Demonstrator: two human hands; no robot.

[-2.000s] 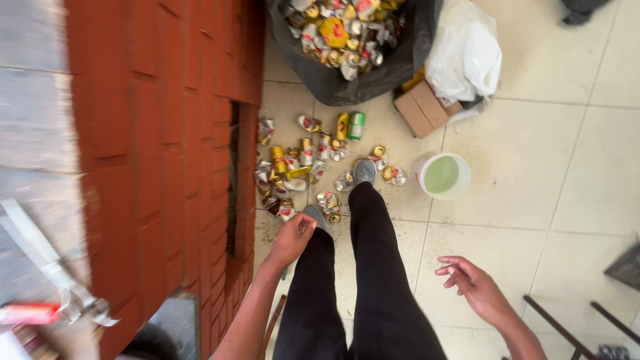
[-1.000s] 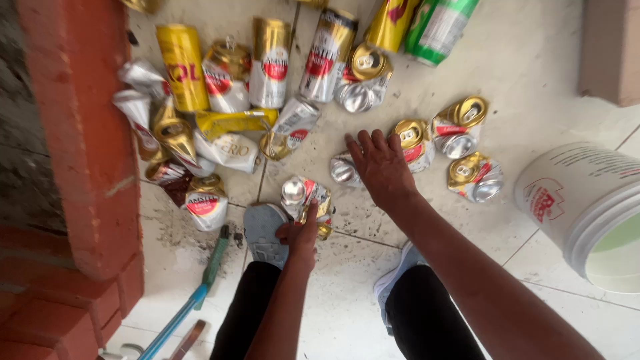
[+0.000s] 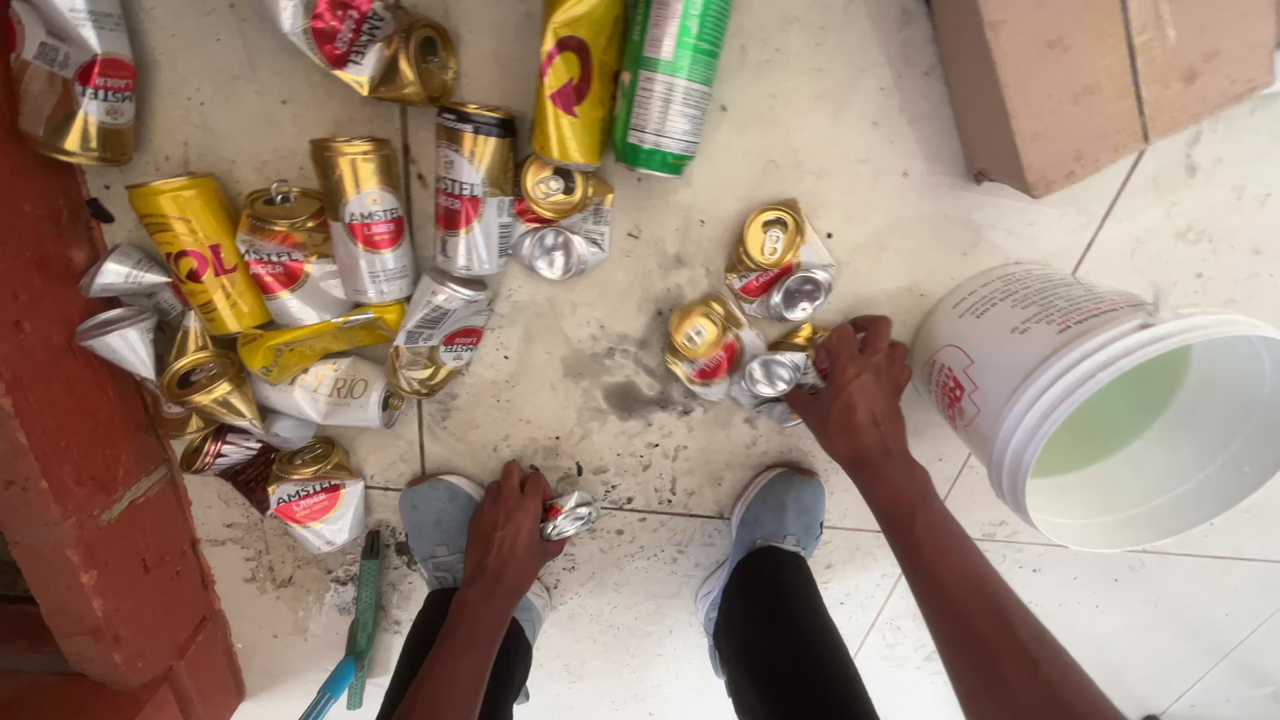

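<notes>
My left hand [image 3: 512, 530] is closed around a crushed aluminium can [image 3: 570, 515] above the left shoe. My right hand [image 3: 858, 395] has its fingers on a crushed gold and silver can [image 3: 775, 375]; whether it grips it I cannot tell. Two more crushed cans, one red and gold [image 3: 708, 345] and one gold-topped [image 3: 780, 260], lie beside it on the tiles. Many beer cans lie or stand to the left, among them a yellow can [image 3: 205, 255], a gold and white can [image 3: 365, 220] and a dented white can [image 3: 330, 390]. A green can [image 3: 670, 85] is at the top.
A white plastic bucket [image 3: 1010, 350] with greenish liquid stands at the right, close to my right hand. A cardboard box [image 3: 1050, 90] is at the upper right. Red-painted brickwork [image 3: 90, 450] runs along the left. A green tool head on a blue handle [image 3: 365, 610] lies near my left foot.
Two seconds ago both hands were apart, away from the cans, with the view farther off. Since one second ago my right hand has moved right, toward the bucket, and my left hand now holds a crushed can.
</notes>
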